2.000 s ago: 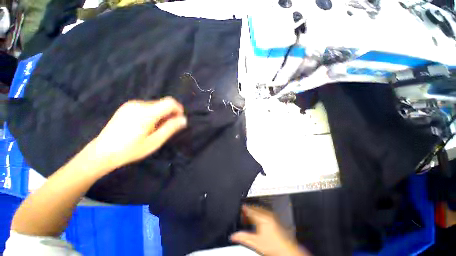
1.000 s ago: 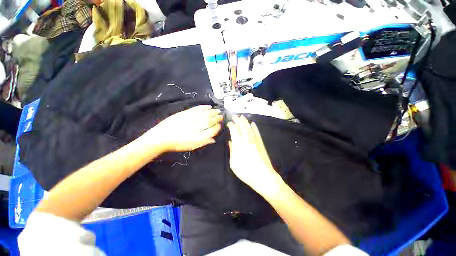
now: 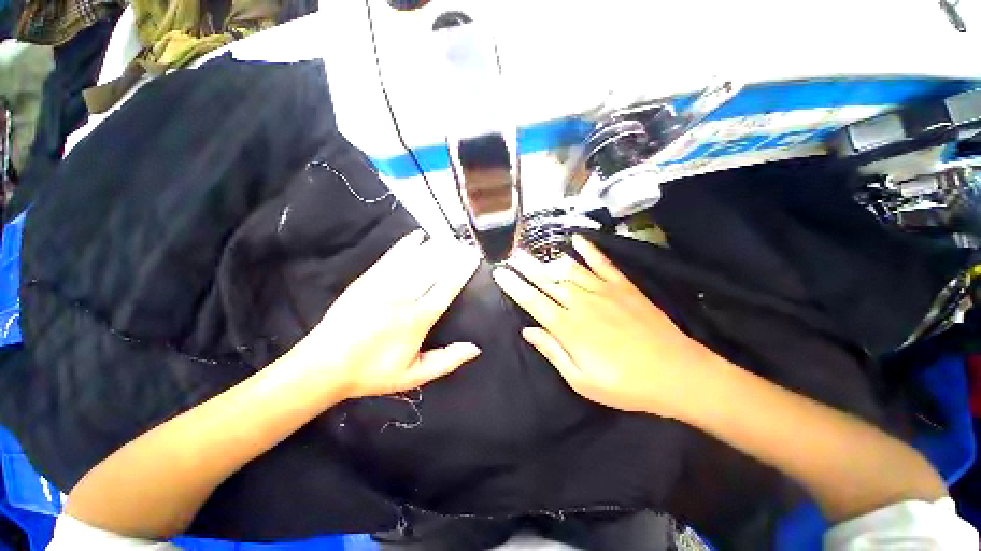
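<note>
A large black garment (image 3: 161, 205) covers the table, with pale loose threads on it. The white sewing machine head (image 3: 602, 65) with a blue stripe stands over it. A shiny take-up lever guard (image 3: 489, 183) hides the needle area behind it. My left hand (image 3: 393, 323) lies flat on the cloth left of the guard's tip, fingers spread. My right hand (image 3: 602, 328) lies flat on the cloth just right of the tip, fingers spread. Both hands press on the cloth beside the needle area without gripping it.
Blue crates show at the left edge (image 3: 24, 479) and lower right (image 3: 941, 414). Olive-yellow cloth (image 3: 188, 32) is piled behind the table at upper left. Metal machine parts (image 3: 914, 205) stick out at the right.
The view has moved closer to the machine head. Both hands are now flat beside the needle area; two seconds ago my right hand was below the table edge. The garment now covers the table front.
</note>
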